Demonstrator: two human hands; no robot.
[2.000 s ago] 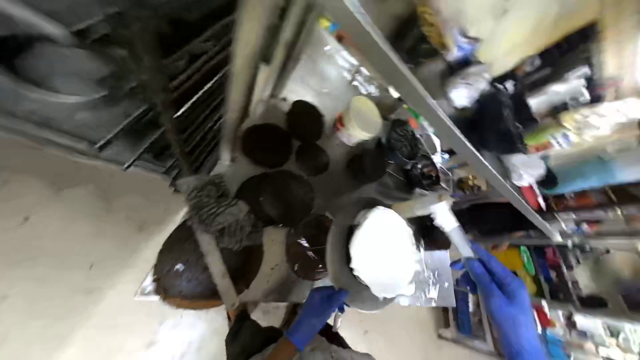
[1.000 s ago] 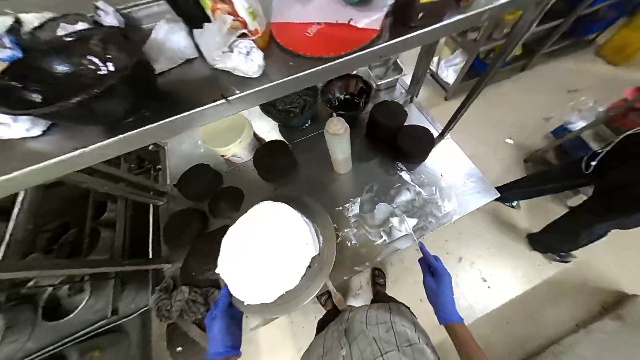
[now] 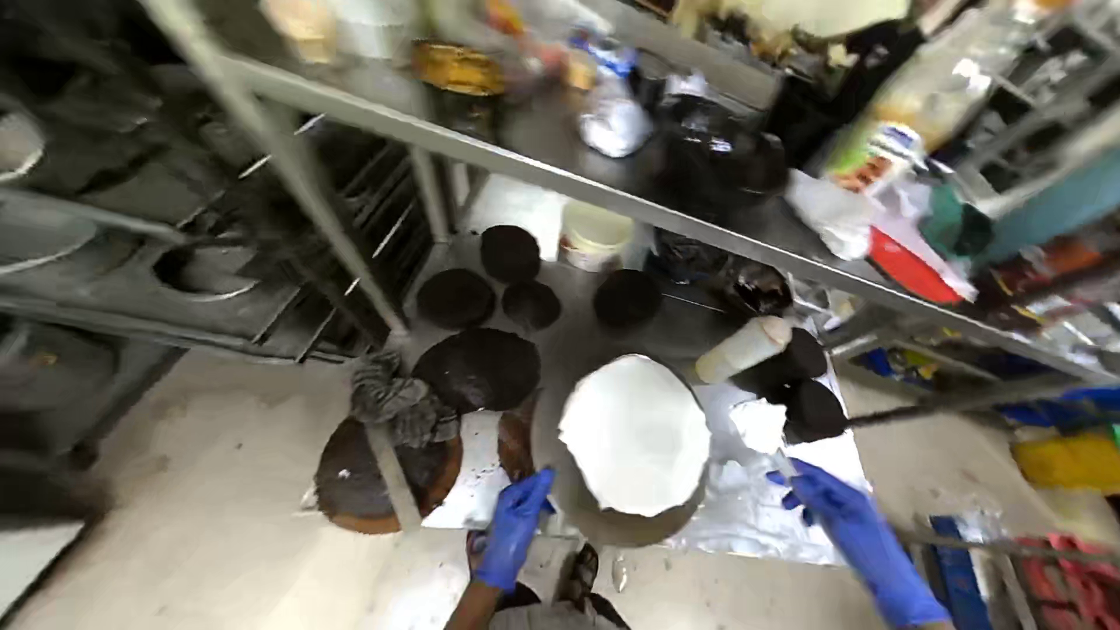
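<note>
A cake covered in white cream point(image 3: 637, 435) lies on a round metal turntable or pan point(image 3: 560, 490) on the steel table. My left hand point(image 3: 516, 525), in a blue glove, is at the near left rim of that round base; whether it grips the rim is unclear. On the right, my gloved right hand point(image 3: 822, 499) holds the handle of a spatula point(image 3: 785, 464), and white cream point(image 3: 759, 424) covers its blade end. Smeared cream point(image 3: 744, 499) coats the tabletop between the cake and this hand. A squeeze bottle point(image 3: 744, 350) stands behind, right of the cake.
Dark round cakes point(image 3: 479, 368) stand left and behind, others point(image 3: 814, 409) at right. A white tub point(image 3: 595, 234) is at the back. A crumpled dark cloth point(image 3: 402, 402) lies at left. A steel shelf edge point(image 3: 542, 172) crosses above, holding bottles and bags. A stove point(image 3: 201, 262) is at far left.
The view has swung round. White cream now gathers on the spatula's end, which was down in the smear on the table a second ago. The left hand remains beside the round base.
</note>
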